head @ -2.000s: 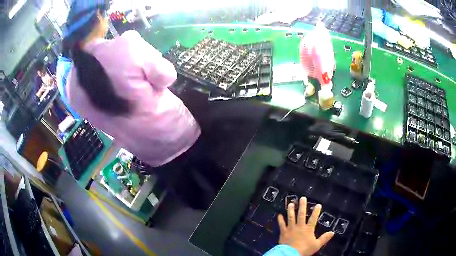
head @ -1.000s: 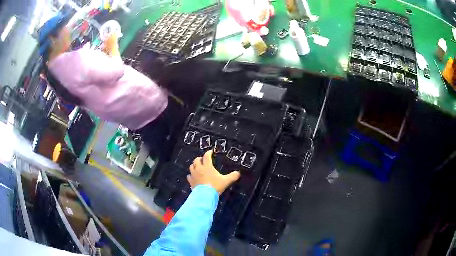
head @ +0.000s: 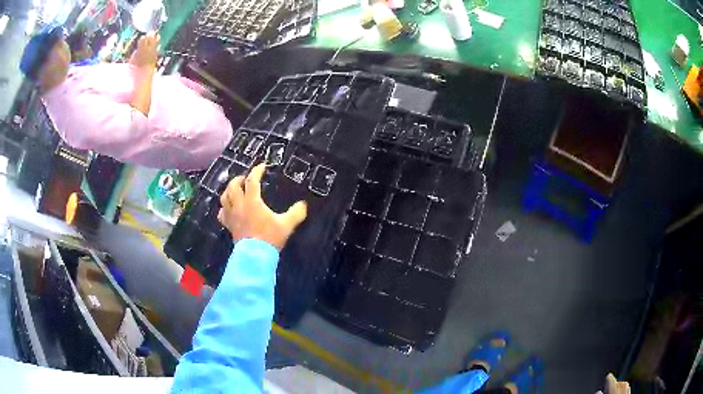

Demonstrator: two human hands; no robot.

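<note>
My left hand (head: 260, 212), bare in a blue sleeve, lies palm down with fingers spread over a black blister tray (head: 308, 223). Its fingertips are at a row of small square parts (head: 298, 169). It grips nothing that I can see. A red tape tag (head: 192, 281) is on the tray's lower left edge. A second black tray (head: 416, 223) shows from beneath on the right, with a few parts in its top pockets. A small skin-coloured shape is cut off at the bottom right edge; it may be my right hand, but this is unclear.
A person in pink (head: 139, 115) stands at the left by the green bench (head: 439, 50), which holds filled trays (head: 590, 46) and a white bottle (head: 456, 19). A blue stool (head: 566, 196) is at right. Shelves (head: 96, 308) are lower left. Blue-sandalled feet show below.
The upper tray has shifted left and turned relative to the tray beneath, which shows more. My left hand stays over it near the parts. The view has moved down and right.
</note>
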